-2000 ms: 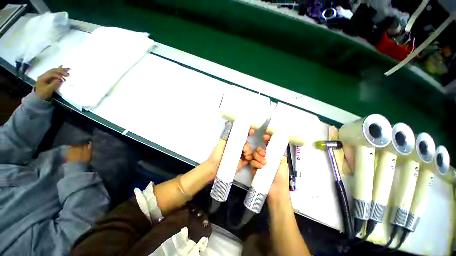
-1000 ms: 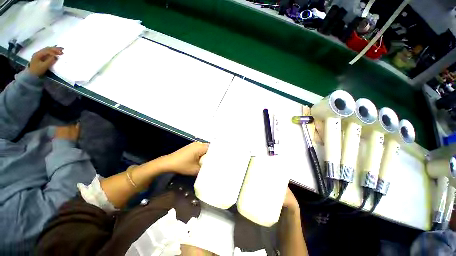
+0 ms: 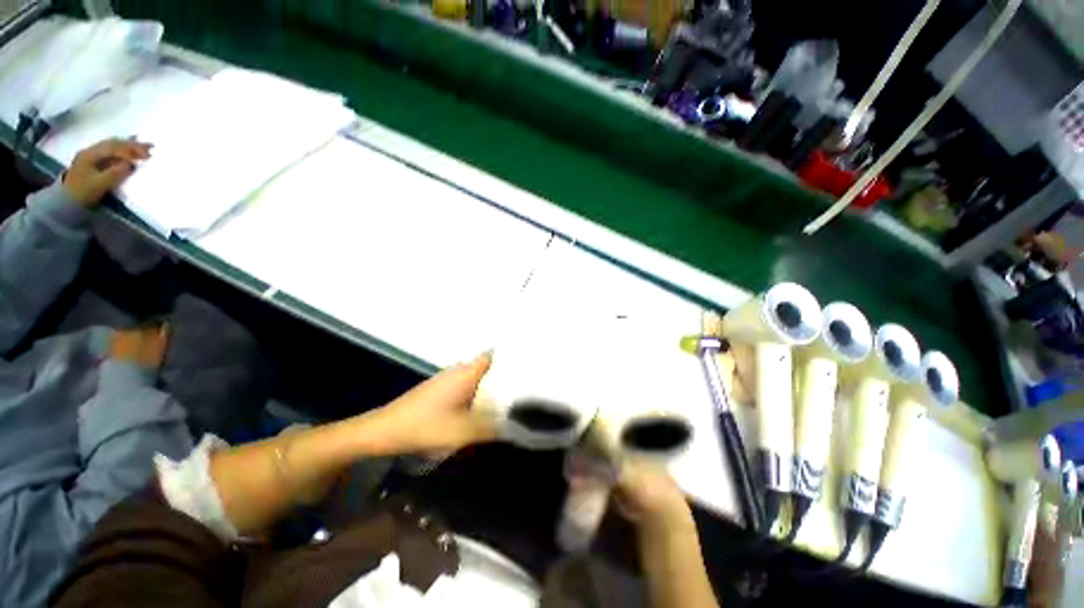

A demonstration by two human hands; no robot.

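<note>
Two cream-white hair dryers are held side by side over the bench's front edge, blurred by motion. Their dark round openings face me. My left hand is shut on the left hair dryer at its side. My right hand is blurred below the right hair dryer and holds it; its fingers are partly hidden. The handles are blurred or hidden beneath the heads.
Several hair dryers stand in a row at right, openings up. A hammer lies beside them. White sheets lie at left by a neighbour's hand. A green belt runs behind, with a red basket beyond.
The two dryers have turned in my hands: their dark openings now face me instead of their smooth cream sides. The view has shifted slightly. The neighbour's hand stays near the sheets.
</note>
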